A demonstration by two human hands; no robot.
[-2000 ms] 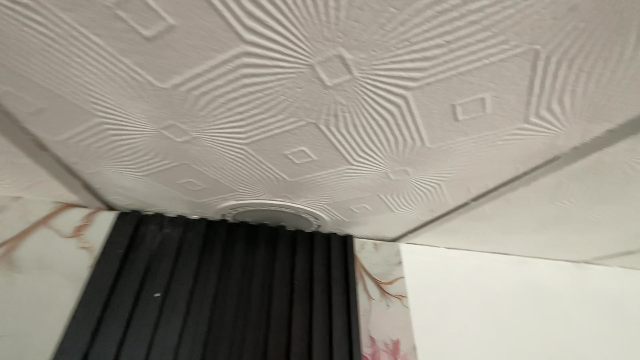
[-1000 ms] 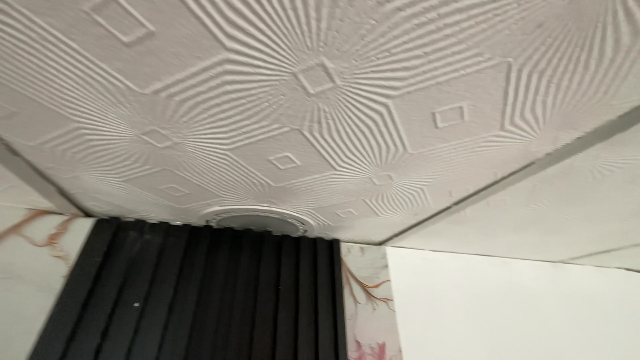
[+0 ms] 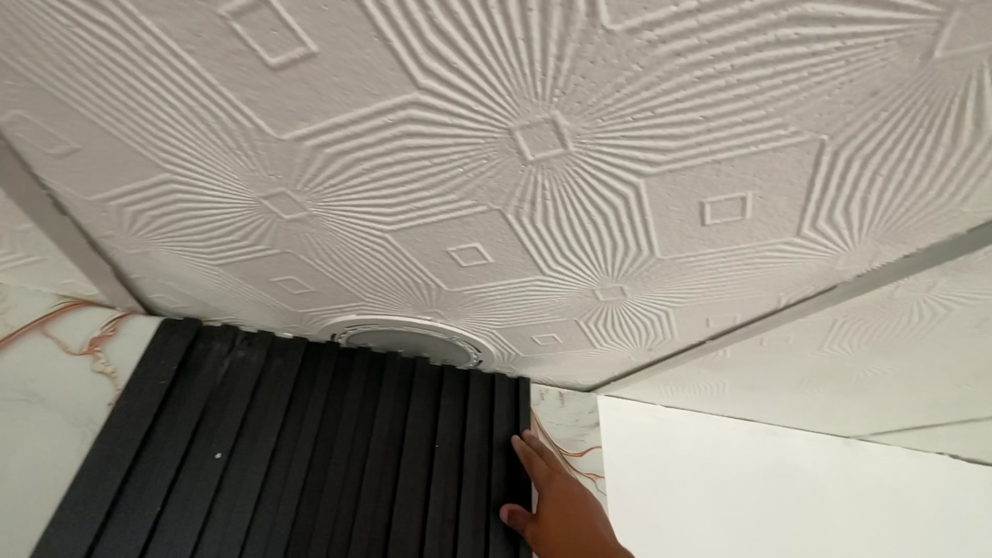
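Note:
A black fluted wall panel stands upright, its ridged top edge up close to the white embossed ceiling tiles. My right hand rests against the panel's right edge, fingertips on the last ridges and the thumb lower down on its face. My left hand is out of view. Behind the top of the panel, a round ceiling fitting with a white rim is partly hidden.
Marble-patterned wall covering with orange-brown veins shows left of the panel, and a narrow strip of it on the right. Further right is a plain white surface. Grey grid strips divide the ceiling.
My right hand has come into view at the right edge of the black panel; neither earlier frame shows it.

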